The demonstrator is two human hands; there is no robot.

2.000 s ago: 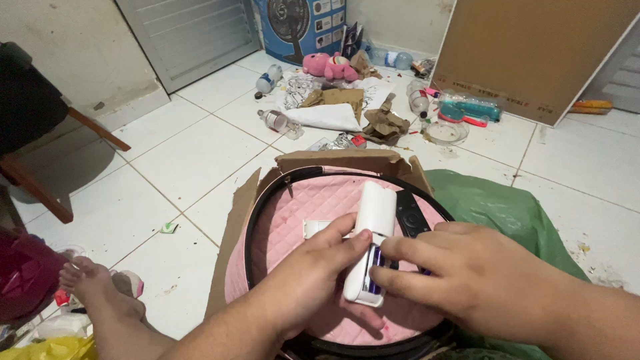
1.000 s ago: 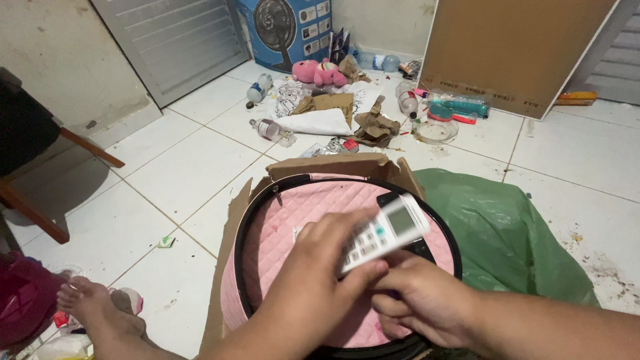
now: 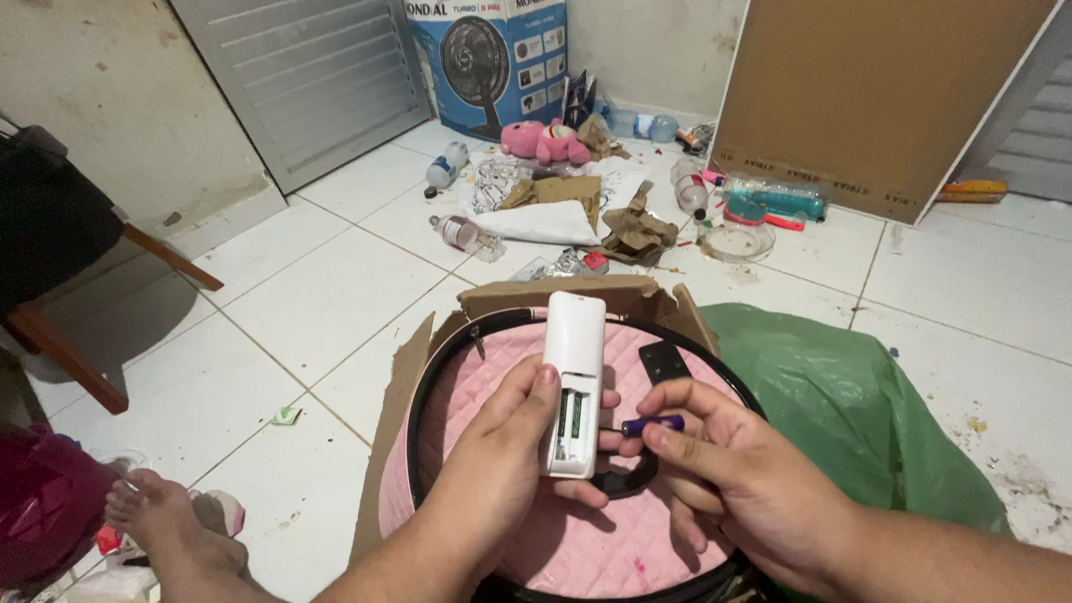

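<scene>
My left hand (image 3: 511,435) holds a white remote control (image 3: 575,335) upright, its back facing me. The battery compartment (image 3: 573,414) lies uncovered, and no battery shows inside it. Just right of the remote, my right hand (image 3: 712,452) pinches a small purple battery (image 3: 653,425) between thumb and fingertips. Whether the curled lower fingers of that hand hold anything else, I cannot tell. Below both hands is a pink quilted case (image 3: 502,352) with a black zipped rim and a black handle (image 3: 628,479), set within an open cardboard box (image 3: 561,291).
A green plastic bag (image 3: 837,402) lies right of the box. Plastic bottles (image 3: 465,235), crumpled brown paper (image 3: 638,230) and a pink plush toy (image 3: 544,142) litter the tiles ahead. A chair (image 3: 67,226) and a bare foot (image 3: 159,519) are on the left.
The remote was tilted with its buttons and display showing one second ago; now its back faces me. The purple battery, seen at the compartment two seconds ago, is now apart from the remote in my right hand.
</scene>
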